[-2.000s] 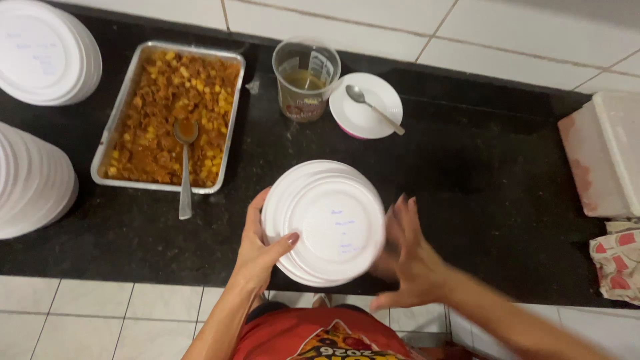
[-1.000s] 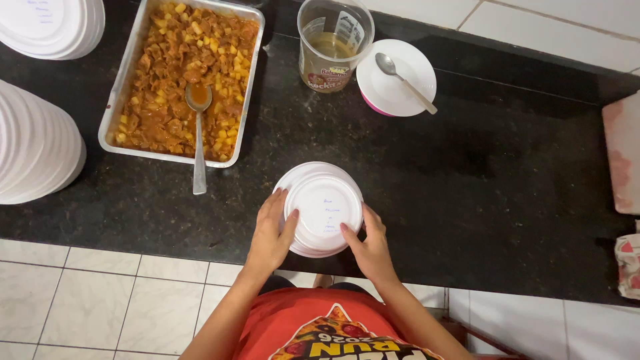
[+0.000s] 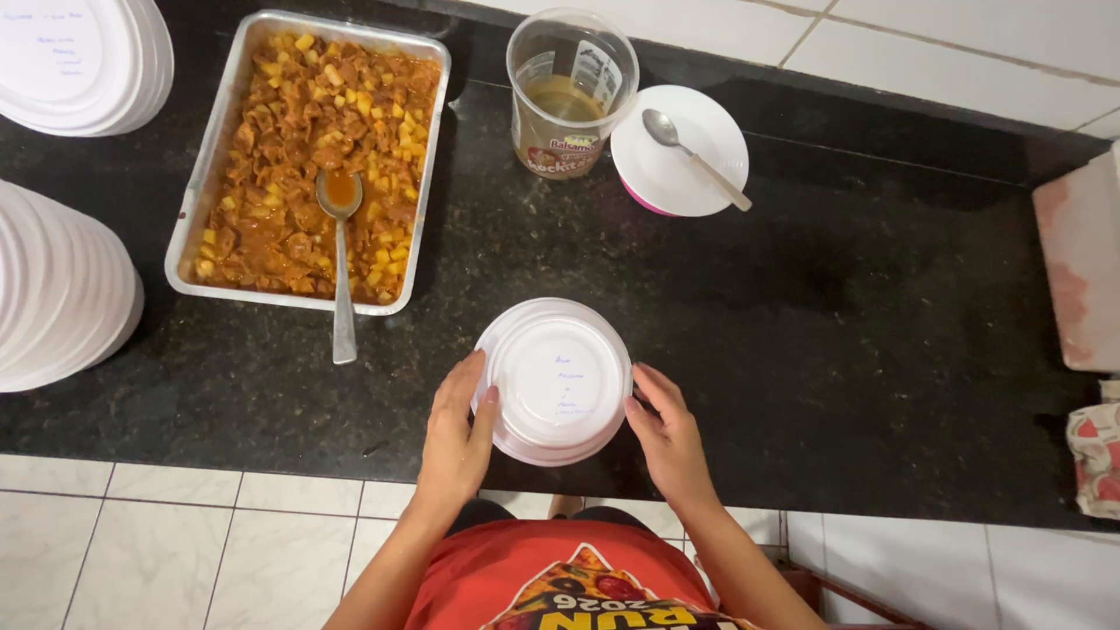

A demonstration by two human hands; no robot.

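Note:
Near the front edge of the black stone counter sits a round white foam container with a lid that bears handwriting. Its left rim is touched by my left hand, fingers and thumb curved along it. My right hand rests its fingertips at the right rim. Up and to the left, a metal tray holds diced meat and yellow cubes in orange sauce, with a metal spoon lying in it. Whether one or more containers are stacked between my hands cannot be told.
Stacks of white foam containers and lidded ones stand at the left. Behind are a clear plastic tub with some liquid and a white bowl bearing a spoon. A whitish box and a patterned cloth lie at the right.
Two seconds ago my right hand was apart from the white container and blurred in motion; now it is at the rim. The container sits lower on the counter, between both hands.

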